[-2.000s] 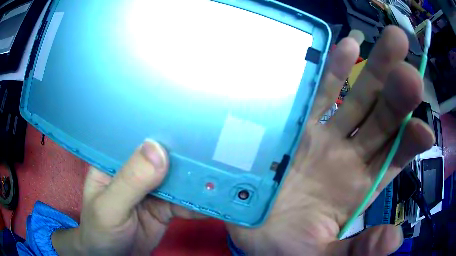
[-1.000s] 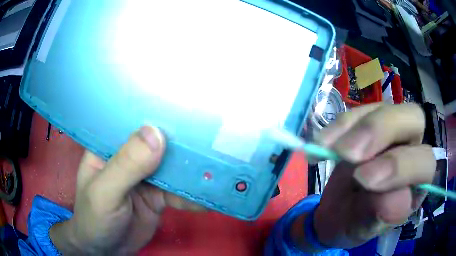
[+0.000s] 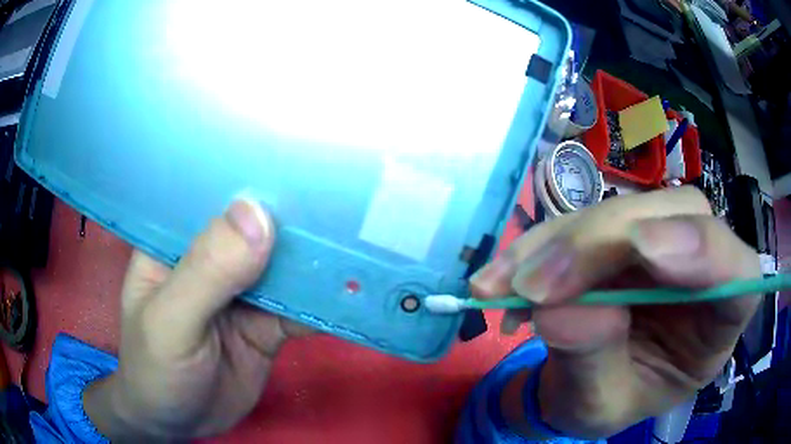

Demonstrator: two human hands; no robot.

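A light blue-teal back cover [image 3: 321, 251] is held up, inside facing me, with strong glare across its upper part. A white sticker and a small round camera hole show near its lower right corner. My left hand [image 3: 195, 321] grips its lower edge, thumb on the inner face, fingers behind. My right hand [image 3: 633, 295] holds a green cotton swab [image 3: 607, 297] between thumb and fingers. The swab's white tip is just right of the camera hole; I cannot tell whether it touches the cover.
A red-orange mat [image 3: 347, 399] lies below. At the right are a red parts bin [image 3: 642, 160] with a yellow note and a round tub [image 3: 572, 178]. A greenish tape roll [image 3: 16, 308] is at the left edge, near dark panels [image 3: 26, 208].
My right hand was open with the swab lying across it. It has turned over, pinched the swab and brought the tip to the camera hole. The cover has shifted slightly left and up.
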